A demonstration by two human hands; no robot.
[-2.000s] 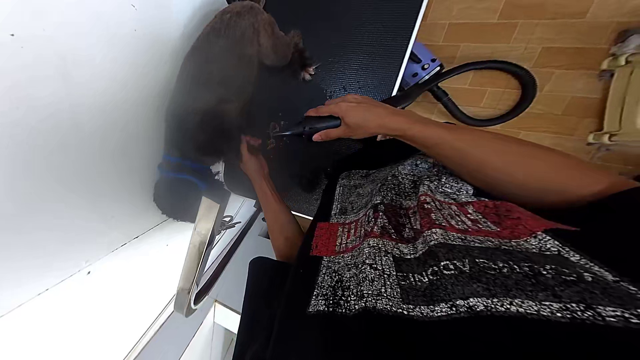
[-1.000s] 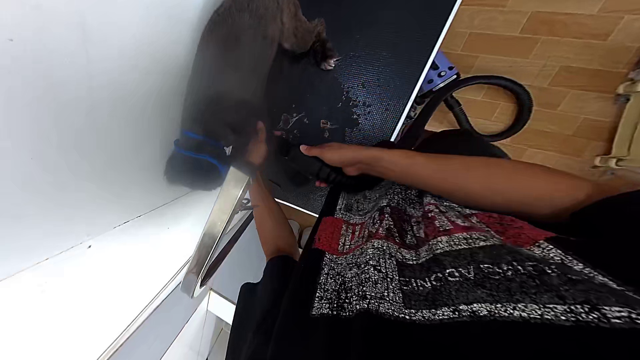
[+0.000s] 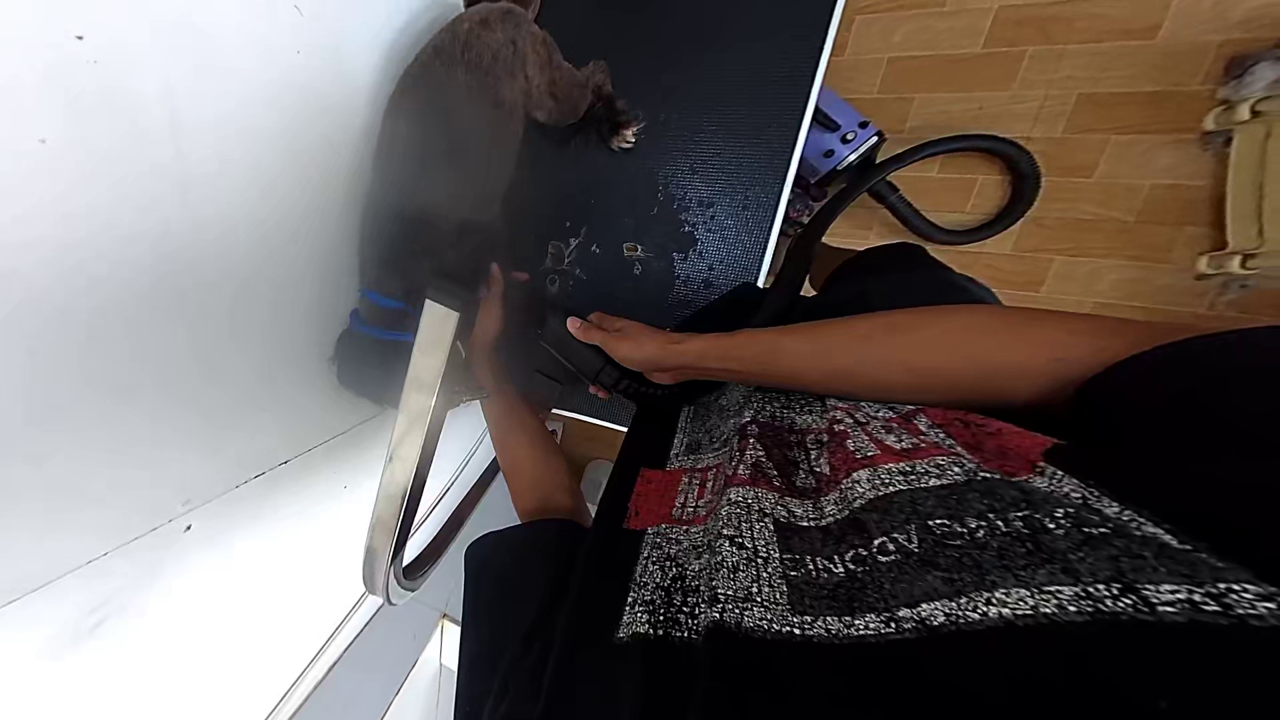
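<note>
A dark brown dog (image 3: 450,150) is on the black ribbed mat of a grooming table (image 3: 730,60), along the white wall, with blue bands (image 3: 385,315) near its head. My right hand (image 3: 635,345) is closed around the black nozzle end (image 3: 575,345) of a dryer hose (image 3: 1025,190), which points toward the dog's front. My left hand (image 3: 488,315) is at the dog's chest or front leg; blur and dark fur hide what its fingers hold. The hose runs back to a purple pet dryer (image 3: 835,135) beside the table.
A metal grooming arm (image 3: 410,450) rises close to my left forearm, near the dog's head. Wet patches (image 3: 715,210) and clumps of hair or debris lie on the mat. The white wall (image 3: 180,250) bounds the left side. A beige plastic item (image 3: 1250,190) lies on the tiled floor (image 3: 1080,80).
Two seconds ago the nozzle showed plainly, pointing left from my right hand; now my right hand is lower against the mat, with the nozzle turned more toward the upper left.
</note>
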